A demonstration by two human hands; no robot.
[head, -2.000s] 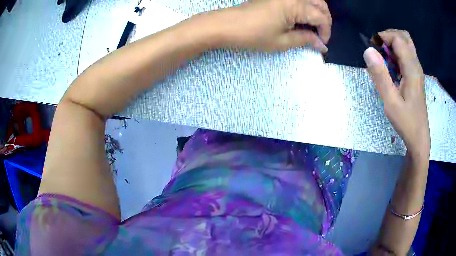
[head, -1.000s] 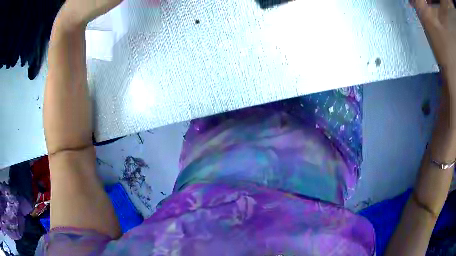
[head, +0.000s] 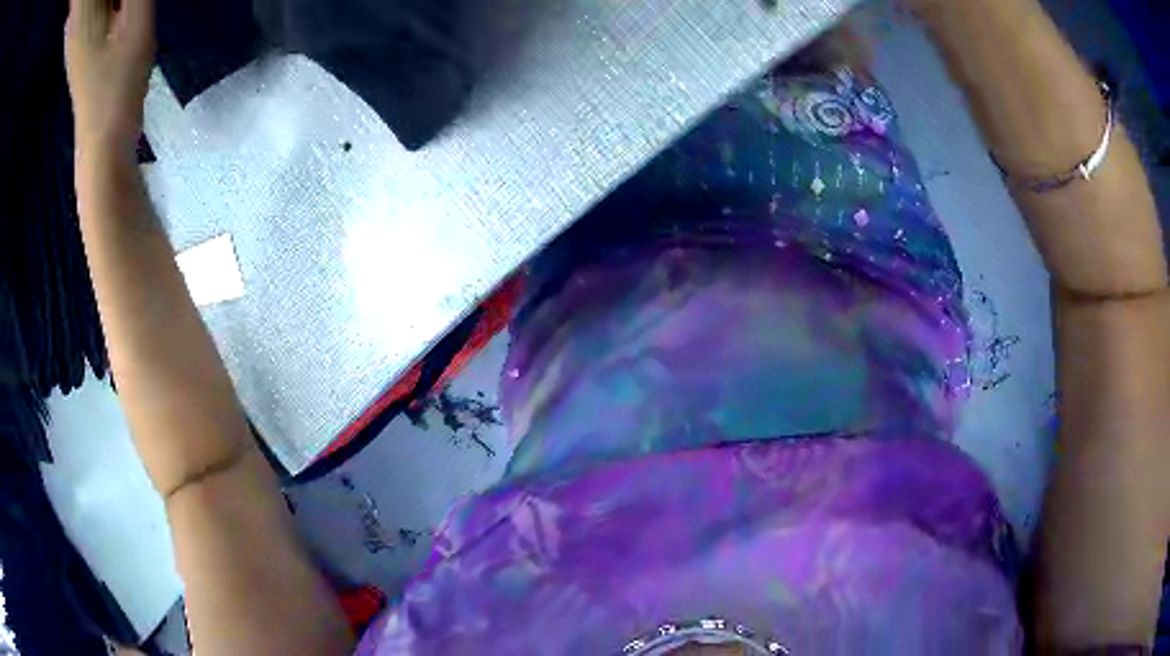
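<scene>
Black cloth [head: 372, 64] lies or hangs over the pale table [head: 513, 154] at the top left, cut off by the upper edge, with a pointed corner hanging toward me. My left hand [head: 110, 51] is at the top left beside this cloth, partly cut off; its fingers are not clear, so its hold cannot be told. My right forearm runs up the right side, and my right hand is beyond the top edge. No snips show.
A bunch of dark strips [head: 45, 218] hangs at the far left. A small white paper [head: 209, 269] lies on the table near my left forearm. Red and dark material [head: 443, 359] shows under the table edge. Dark thread bits [head: 462, 417] lie on the grey floor.
The view has swung, so the table edge slants steeply. More black cloth shows at the top left. My left hand is at the upper left; my right hand has left the picture.
</scene>
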